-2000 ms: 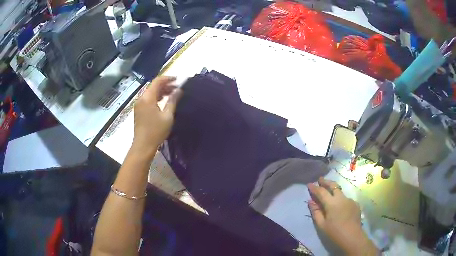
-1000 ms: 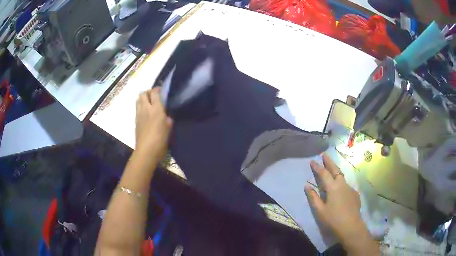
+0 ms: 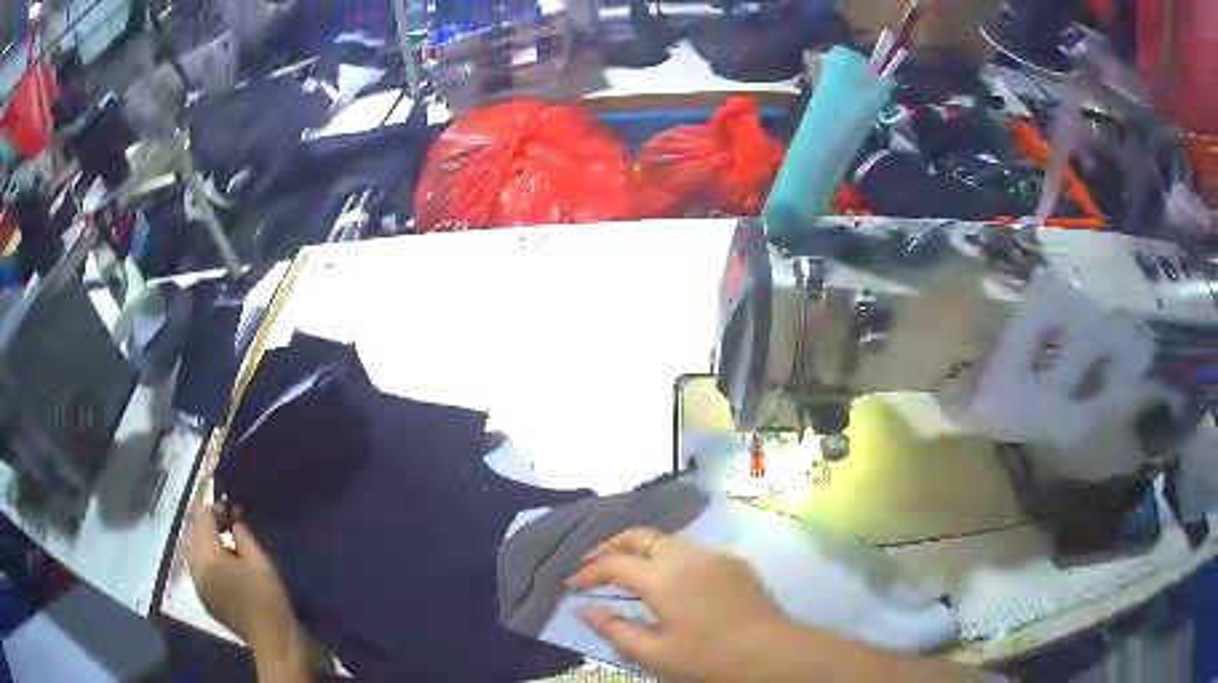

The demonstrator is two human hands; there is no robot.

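A dark fabric panel [image 3: 401,534] lies across the left of the white table, its upper left part folded over. A grey curved strip [image 3: 601,520] and a light fabric piece [image 3: 788,560] adjoin its right side and reach the lit needle area. My left hand [image 3: 241,580] grips the dark panel's left edge between thumb and fingers. My right hand [image 3: 675,600] lies palm down with fingers spread on the grey strip and light piece. The sewing machine head [image 3: 855,320] stands at the right, with an orange-red mark by the presser foot [image 3: 756,458].
Red plastic bags [image 3: 528,167] lie behind the white table [image 3: 561,307]. A teal tube [image 3: 826,140] stands above the machine head. A neighbouring grey machine [image 3: 60,374] is at the far left. A dark object [image 3: 1109,520] lies under the machine arm at right.
The camera view has swung right and up. My left hand has moved down the panel's left edge, and the panel's upper left is folded over. My right hand has moved onto the grey strip.
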